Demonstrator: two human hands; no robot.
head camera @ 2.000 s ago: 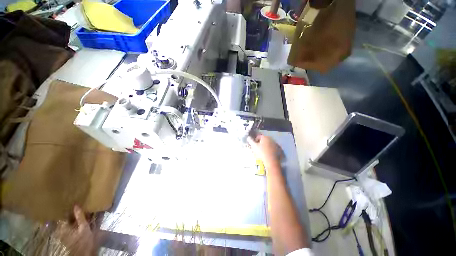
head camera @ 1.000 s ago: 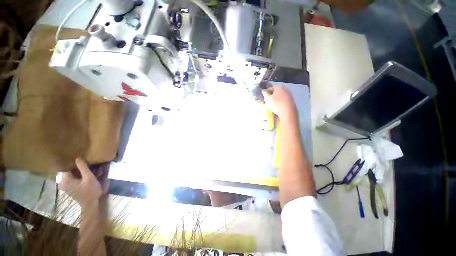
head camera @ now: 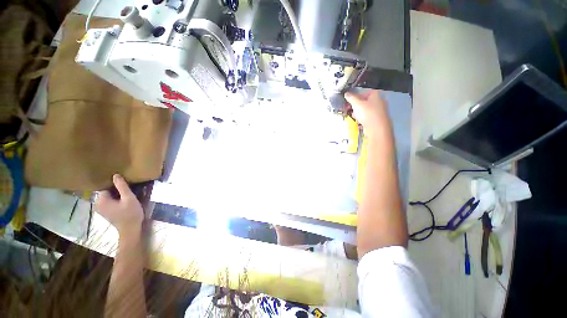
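Note:
The brown bag body (head camera: 102, 133) lies flat at the left of the white sewing machine head (head camera: 180, 59). My left hand (head camera: 122, 208) grips the bag's near edge, thumb on top and fingers underneath. My right hand (head camera: 367, 112) is at the far right corner of the clamp template (head camera: 357, 186), which is edged in yellow tape. Its fingertips are bent at small metal parts there; whether they hold something cannot be told. Strong glare whitens the middle of the template and hides the needle area.
A dark control screen (head camera: 510, 118) stands at the right. Purple-blue cutters (head camera: 463, 214), a blue-handled screwdriver (head camera: 467, 254), pliers (head camera: 486, 245), a black cord (head camera: 429, 214) and crumpled white tissue (head camera: 500, 192) lie below it. A round yellow and blue object (head camera: 12, 183) is at the left edge.
The view has tilted down and shifted, so the machine sits higher in the picture. Both hands remain at the same places, left on the bag edge and right at the template corner.

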